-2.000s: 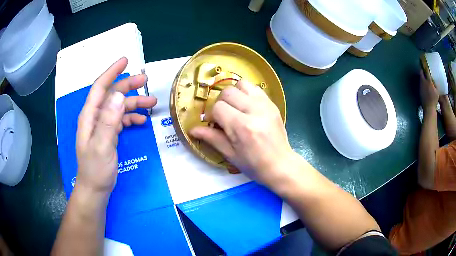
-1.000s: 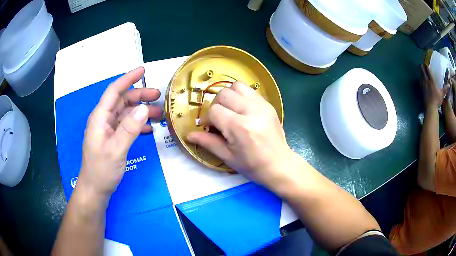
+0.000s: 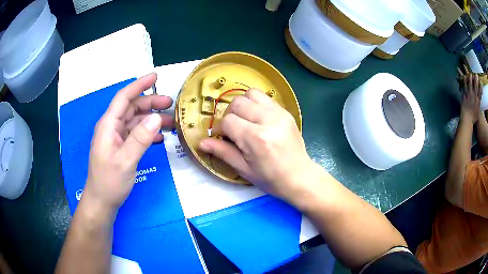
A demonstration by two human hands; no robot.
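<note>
The round yellow-tan base (image 3: 200, 80) lies with its inside up on the flat cartons (image 3: 155, 187). Its raised posts show. Red and black lead wires (image 3: 228, 92) curve inside it, with a small white connector (image 3: 210, 132) at their lower end. My right hand (image 3: 262, 139) is inside the base with curled fingers and thumb low; the fingers hide what lies beneath, and I cannot tell what they hold. My left hand (image 3: 126, 139) hovers over the cartons at the base's left, fingers apart and holding nothing.
A white diffuser body (image 3: 364, 123) with a dark oval patch stands at the right. White drums with wood-grain bands (image 3: 321, 43) stand at the back right. Translucent white cups (image 3: 32, 59) stand at the left. Another person's hand (image 3: 471, 96) and orange sleeve show at the far right.
The base has tilted and shifted slightly left and down, and more of its inside shows. My left hand has moved right, towards the base. The other person's hands have moved.
</note>
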